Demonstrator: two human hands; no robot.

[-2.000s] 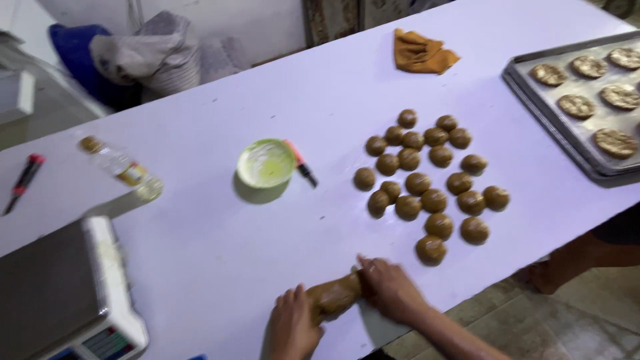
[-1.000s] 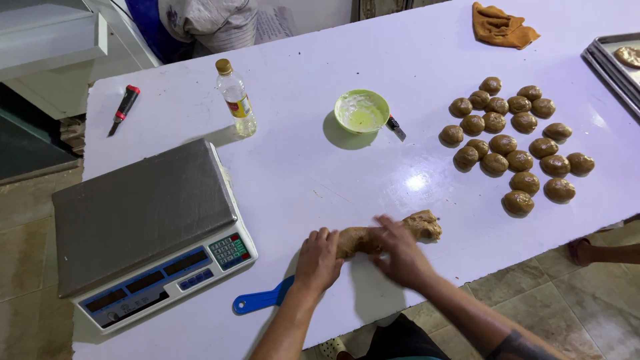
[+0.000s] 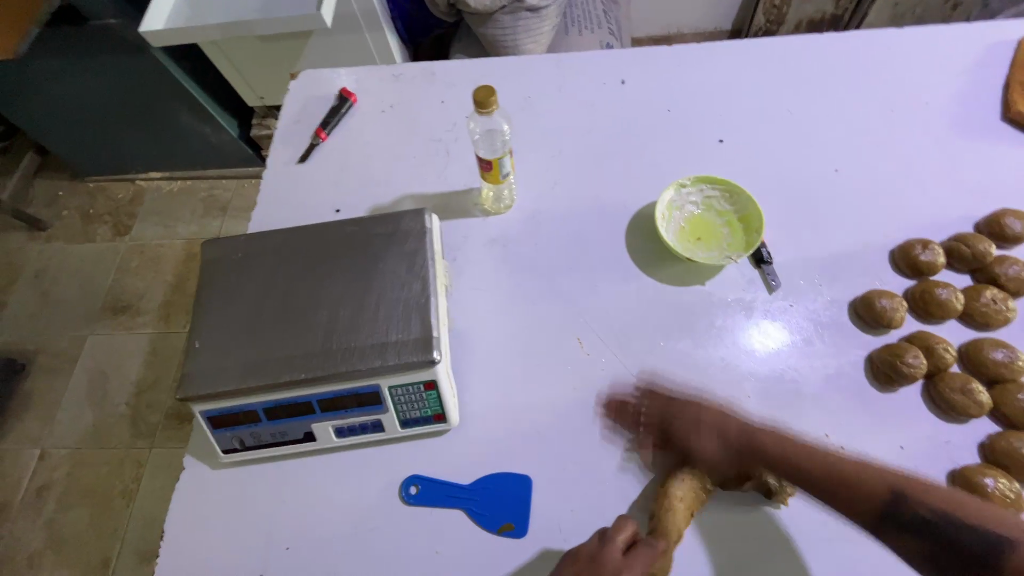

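A thick roll of brown dough [image 3: 678,506] lies at the bottom, right of centre, its lower end cut off by the frame. My left hand [image 3: 612,550] is at its lower left side, fingers curled against it. My right hand [image 3: 680,424], blurred by motion, is over the upper end of the roll, palm down; its exact contact is hidden. A rough end of dough [image 3: 772,486] shows beneath my right forearm. Left of the hands lies a blue plastic scraper [image 3: 500,502] with a dough smear. Several shiny dough balls [image 3: 990,360] are grouped at the right.
A digital scale [image 3: 316,304] stands at left. Behind it are a utility knife [image 3: 328,124] and a clear bottle [image 3: 494,156] with a gold cap. A green bowl [image 3: 710,220] sits centre right, beside a small black-handled blade [image 3: 766,266]. An orange cloth [image 3: 1014,88] shows at the right edge.
The view has swung left. My left hand, seen beside the blue scraper's handle a second ago, is now farther from it, and the whole scraper shows. The dough roll has turned to a steeper angle.
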